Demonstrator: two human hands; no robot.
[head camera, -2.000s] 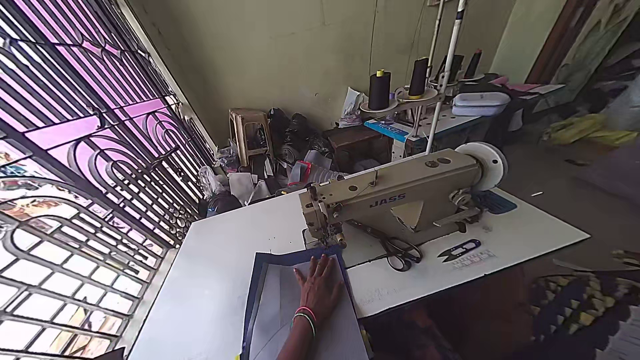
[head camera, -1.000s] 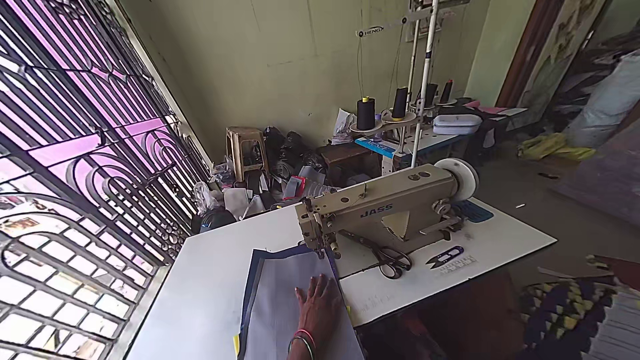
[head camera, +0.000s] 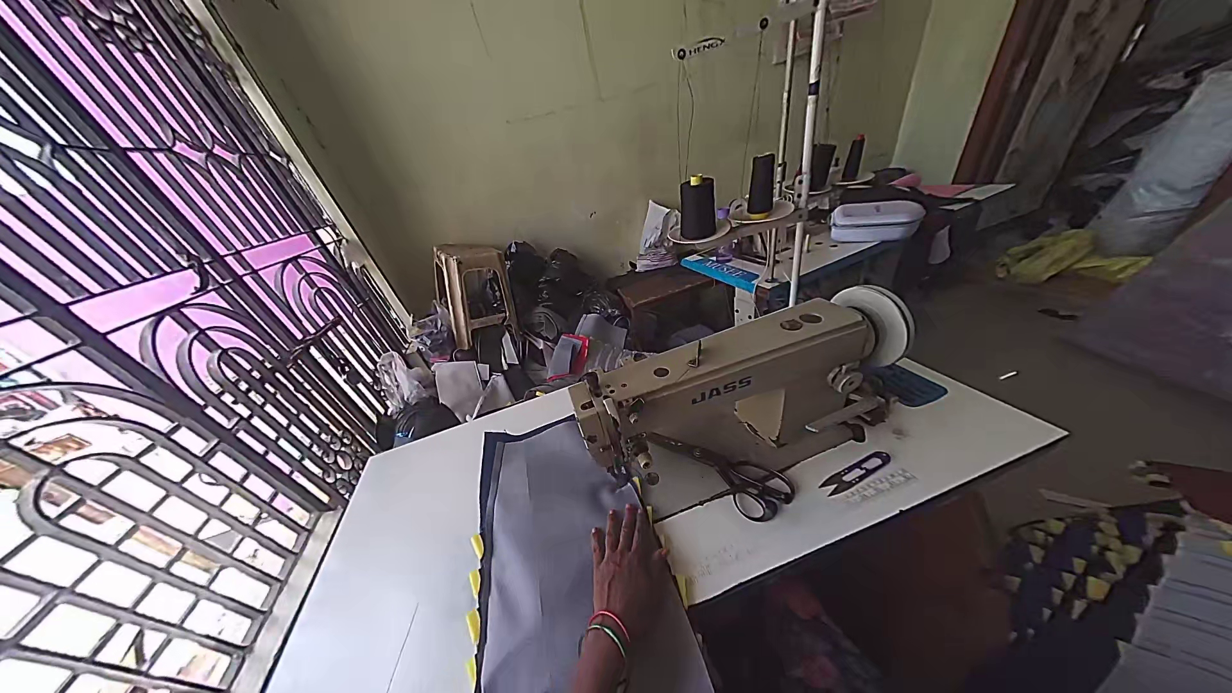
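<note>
My left hand, with a red and a green bangle at the wrist, lies palm down on a grey fabric panel near its right edge. Dark blue edging borders the panel, and yellow tabs stick out along both sides. The panel's far right part lies at the needle area of a beige sewing machine, just beyond my fingertips. Dark-handled scissors rest against the machine bed, and thread snips lie to their right. My right hand is out of view.
The white sewing table stands beside a metal window grille. Behind it are a plastic stool, bags, scraps and another table with thread cones. Fabric pieces with yellow tabs lie at the lower right.
More yellow tabs now show along both edges of the panel. My left hand stays on the fabric; two seconds ago it was closer to the machine's needle area. The view has shifted somewhat.
</note>
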